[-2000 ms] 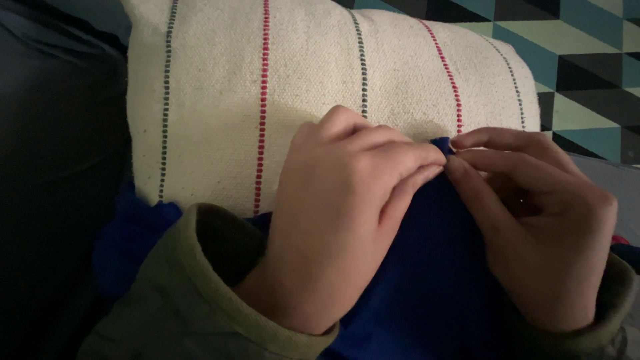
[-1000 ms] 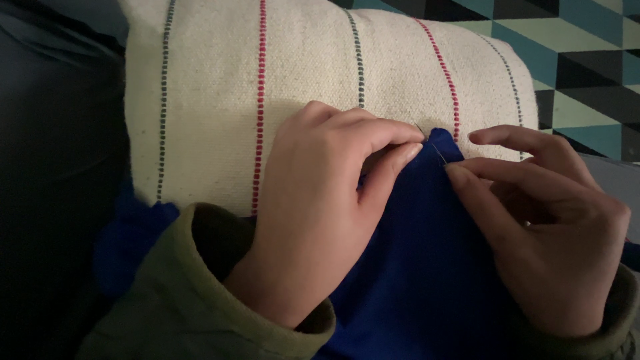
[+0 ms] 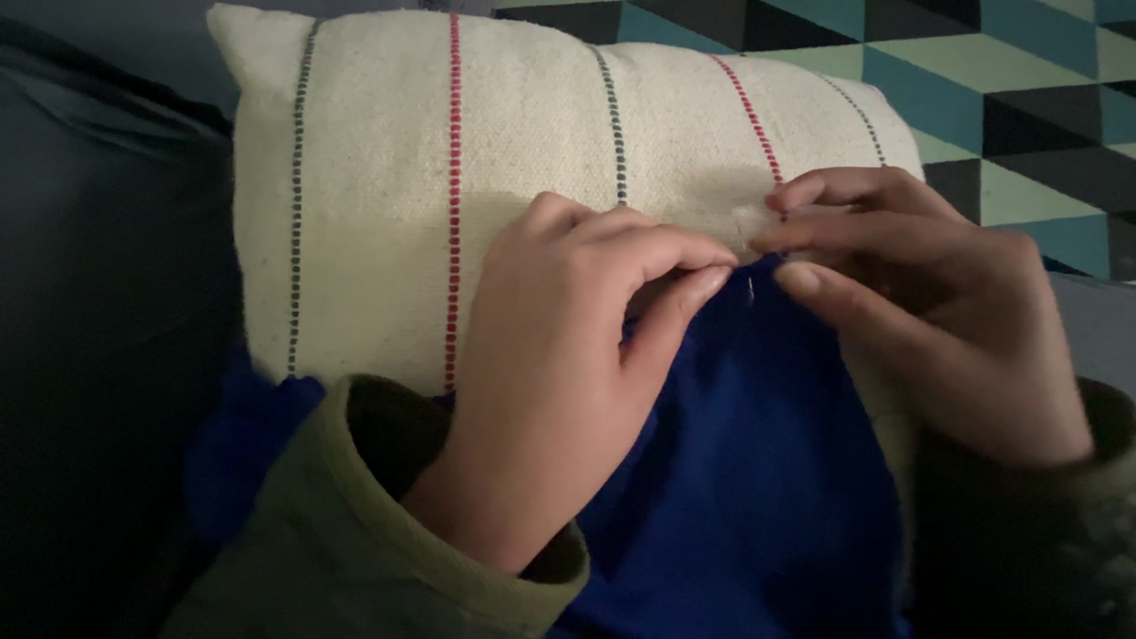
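Dark blue fabric (image 3: 763, 444) lies over the lower part of a cream cushion (image 3: 532, 115) with red and dark stitched stripes. My left hand (image 3: 586, 355) pinches the fabric's top edge between thumb and forefinger. A thin needle (image 3: 751, 288) passes through the fabric near that edge, its shiny lower end showing on the blue. My right hand (image 3: 914, 284) is just to the right, its thumb and fingertips close to the edge; whether they touch the needle or the fabric cannot be told. Both wrists come out of loose olive sleeves.
Behind the cushion at the upper right lies a rug (image 3: 985, 80) with a teal, pale green and black geometric pattern. Dark cloth (image 3: 106, 266) fills the left side. Another bunch of blue fabric (image 3: 248, 444) shows by the cushion's lower left.
The right thumb and forefinger have parted from their place at the needle and fabric edge. The left hand keeps its pinch on the blue fabric.
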